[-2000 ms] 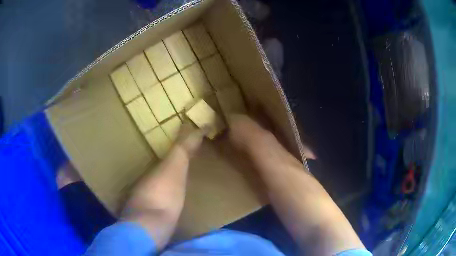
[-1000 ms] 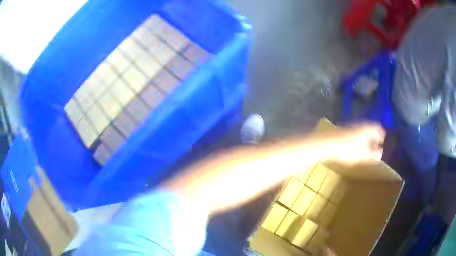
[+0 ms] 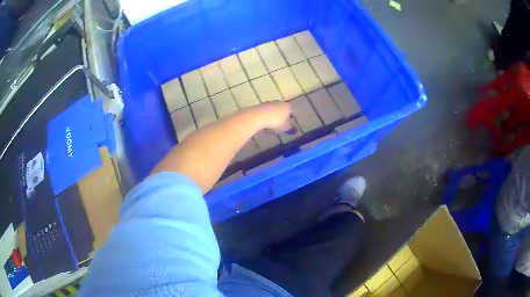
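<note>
The blue plastic tote (image 3: 401, 110) stands in front of me, with rows of closed small kraft boxes (image 3: 244, 66) in it. My left hand (image 3: 278, 116) reaches in from the lower left and is over the boxes at the near side, fingers bent down. The fingertips are blurred, so whether they grip a box cannot be told. The open corrugated carton (image 3: 450, 243) is at the lower right, cut off by the picture's edge, with some small kraft boxes (image 3: 401, 267) inside. My right hand is not in view.
Printed blue-and-black boxes (image 3: 70, 145) and brown cardboard (image 3: 101, 194) lie at the left beside a metal frame. My leg and shoe (image 3: 351, 190) are between tote and carton. A blue stool (image 3: 473, 185), a red stool (image 3: 502, 110) and part of a seated person (image 3: 516, 197) are at the right.
The view has turned towards the tote. My left hand has moved from above the carton to the boxes in the tote. The carton now shows lower and further right.
</note>
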